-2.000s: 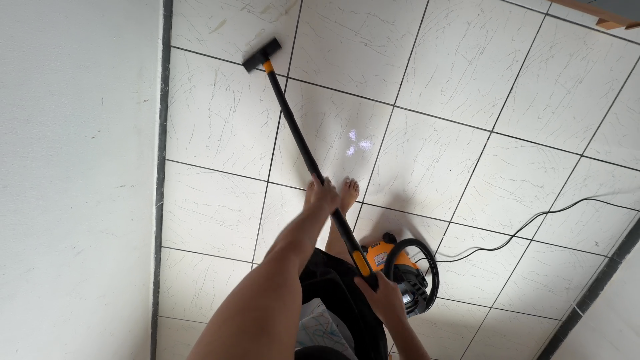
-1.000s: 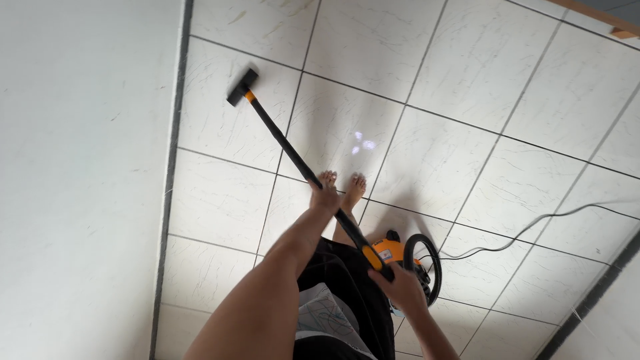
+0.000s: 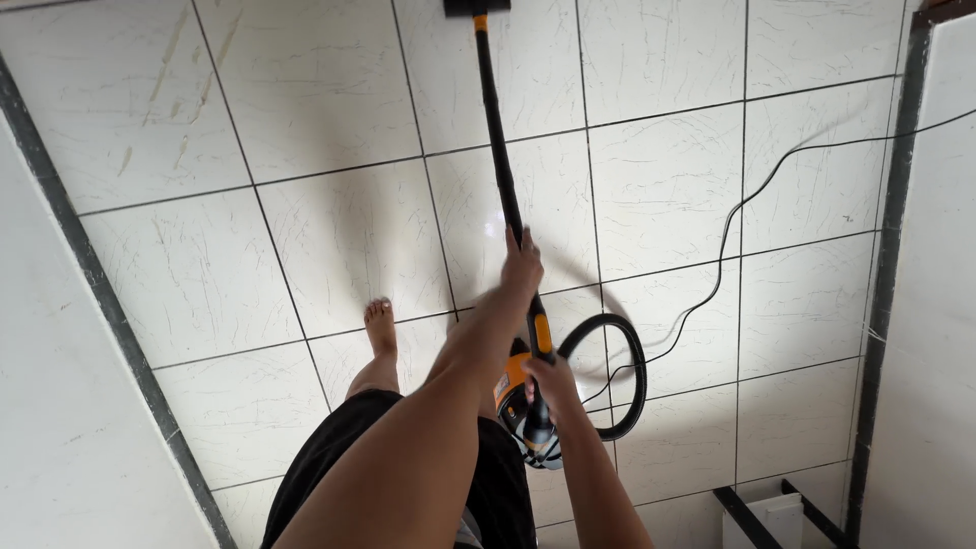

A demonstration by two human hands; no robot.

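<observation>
My left hand (image 3: 523,267) grips the black extension tube (image 3: 499,145) of a vacuum cleaner about midway along. Lower down, my right hand (image 3: 553,385) is closed around the black handle, just below its orange part (image 3: 542,333). At the far end, the wide black floor nozzle (image 3: 476,6) rests on the tiled floor, partly cut off by the top edge of the view. The orange and black vacuum cleaner body (image 3: 512,381) stands beside my legs, partly hidden behind my arms and the handle. Its ribbed black hose (image 3: 639,358) loops out to the right.
A black power cord (image 3: 724,236) winds over the white floor tiles (image 3: 663,183) to the right. White walls with dark skirting (image 3: 91,267) stand left and right. A black-framed white object (image 3: 774,518) is at lower right. Brownish streaks (image 3: 168,57) mark a tile at upper left.
The view has turned and shifted. The nozzle and tube have swung from the left to nearly straight ahead of me. Both hands have kept their hold on the vacuum's tube and handle.
</observation>
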